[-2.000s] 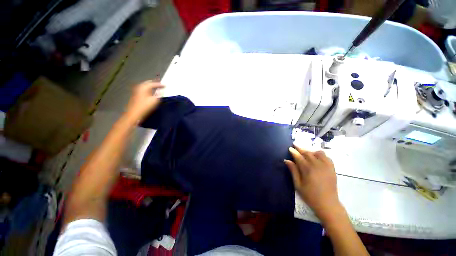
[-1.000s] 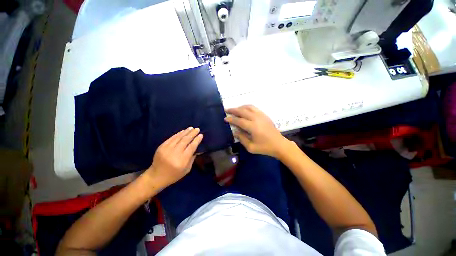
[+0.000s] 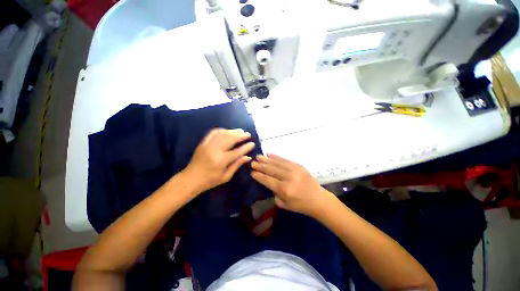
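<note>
A dark navy cut panel (image 3: 154,148) lies on the white sewing table (image 3: 342,142), its right-hand edge running up to the presser foot (image 3: 246,101) of the white sewing machine (image 3: 319,42). My left hand (image 3: 221,156) lies on the panel near that edge, fingers bent; the fingertips look pinched on the fabric. My right hand (image 3: 289,181) is at the panel's right edge, just below my left fingertips, its fingertips on the fabric edge. The panel's lower part hangs over the table's front edge. The needle is too small to make out.
Yellow-handled snips (image 3: 406,109) lie right of the needle under the machine arm. A small black control box (image 3: 478,104) is at the table's right end. A pale blue trough (image 3: 122,28) is behind. Dark fabric (image 3: 422,227) lies low on the right, and a red crate (image 3: 63,258) is low left.
Since one second ago, my left hand has moved up and right along the panel, close to my right hand. The view has shifted, so the machine appears lower. Earlier, my left hand was at the panel's far left.
</note>
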